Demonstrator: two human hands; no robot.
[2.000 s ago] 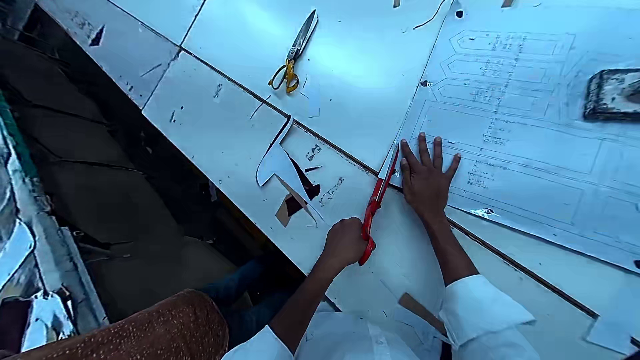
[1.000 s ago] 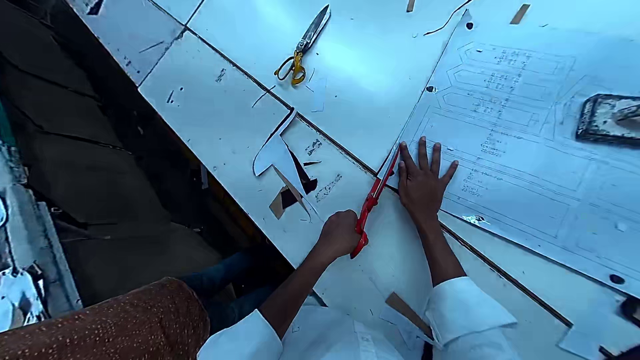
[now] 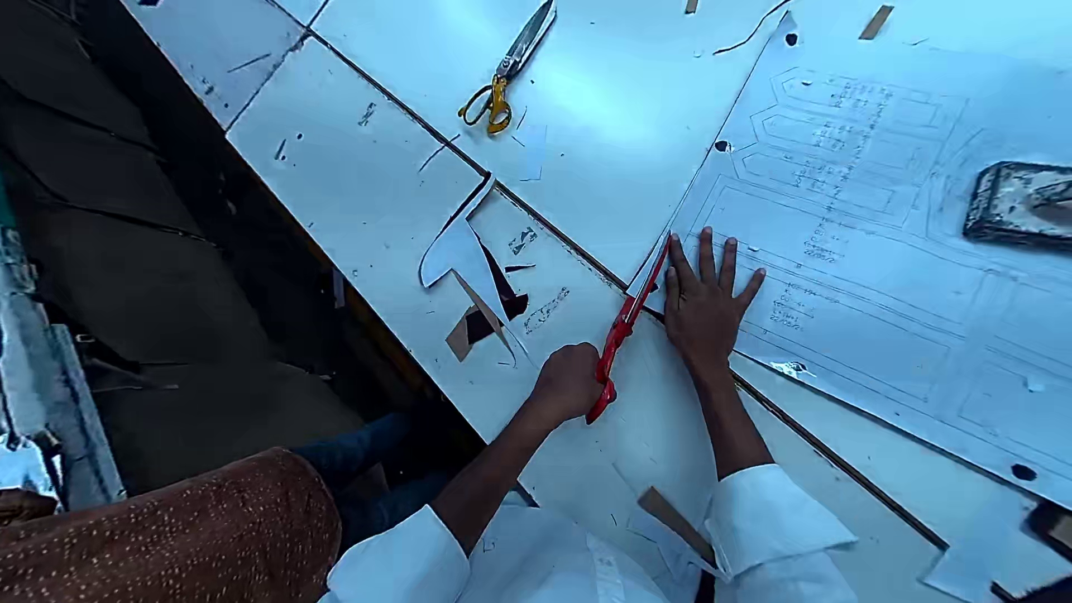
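Observation:
My left hand (image 3: 569,381) grips the handles of red-handled scissors (image 3: 615,339). Their narrow blades lie at the left edge of a large white pattern sheet (image 3: 846,251) with drawn outlines and handwriting. My right hand (image 3: 708,314) rests flat on that edge, fingers spread, just right of the blades. Farther up the white table (image 3: 377,193) lie yellow-handled shears (image 3: 502,84). To the left of my left hand are a curved white paper offcut (image 3: 461,251) and brown and dark scraps (image 3: 469,331).
A dark-rimmed block (image 3: 1022,205) sits on the sheet at the right. A brown strip (image 3: 674,519) and white scraps lie near my body. Seams cross the table. Beyond its left edge are a dark floor (image 3: 193,335) and a brown speckled cloth (image 3: 209,536).
The view has shifted slightly. Both hands and the red scissors keep nearly the same place at the sheet's edge; nothing else has plainly moved.

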